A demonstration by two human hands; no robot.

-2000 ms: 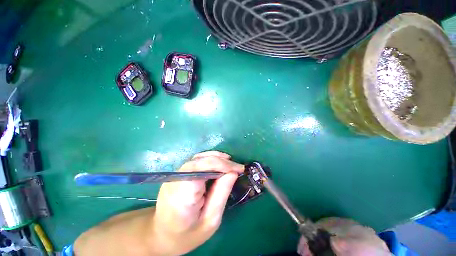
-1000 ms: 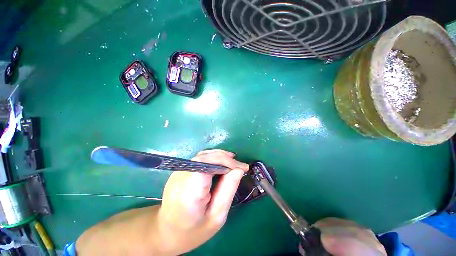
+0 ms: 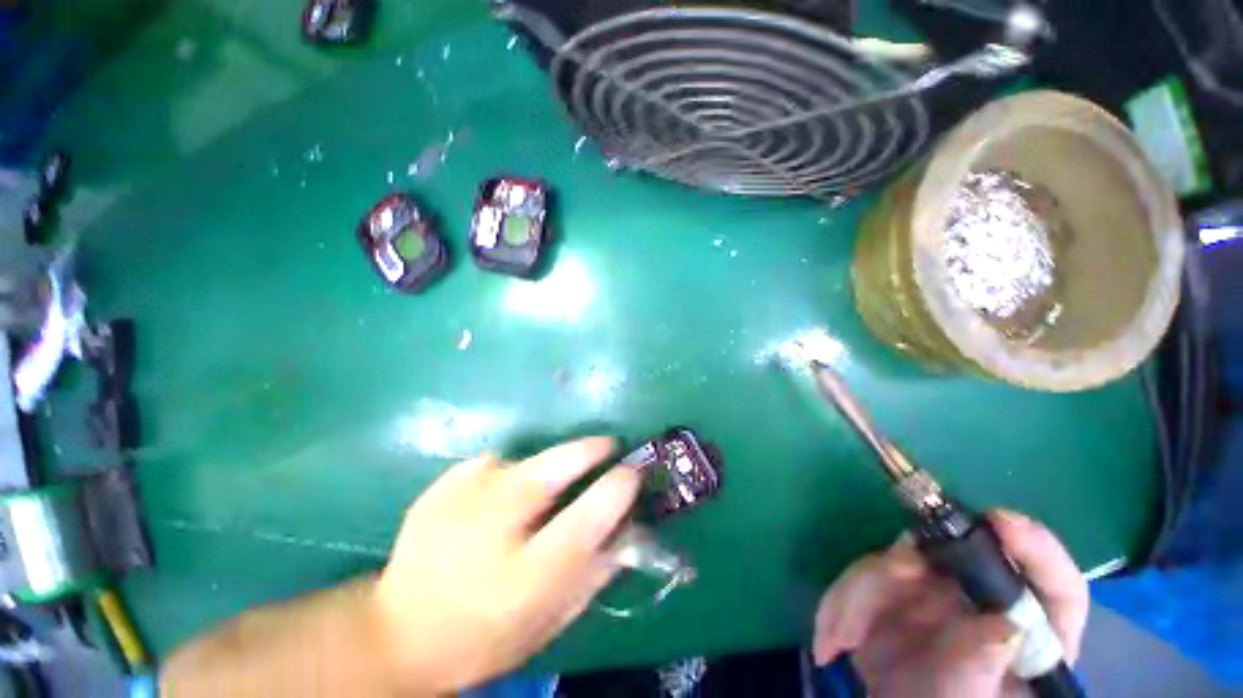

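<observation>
A black device housing (image 3: 680,471), open side up with small white and metallic parts, lies in front of me. My left hand (image 3: 498,566) has its fingertips around the housing's left edge; the hand hides that end. A blurred, clear or silvery looped thing (image 3: 648,570) lies just below these fingertips; I cannot tell what it is. No tweezers show. My right hand (image 3: 954,607) holds the soldering iron (image 3: 961,539) by its black handle. The iron's tip points up and left, away from the housing, over the mat.
Two open housings (image 3: 514,228) (image 3: 404,246) lie at upper left, another at the top edge. The fume fan's wire guard (image 3: 723,116) is at top centre. The tan-brown waste pot (image 3: 893,273) stands at right. Solder spool (image 3: 41,545) and yellow-handled tool (image 3: 123,627) are at left.
The iron's tip has left the housing and moved up and right. The tweezers no longer show in my left hand, whose fingers are now at the housing's left edge.
</observation>
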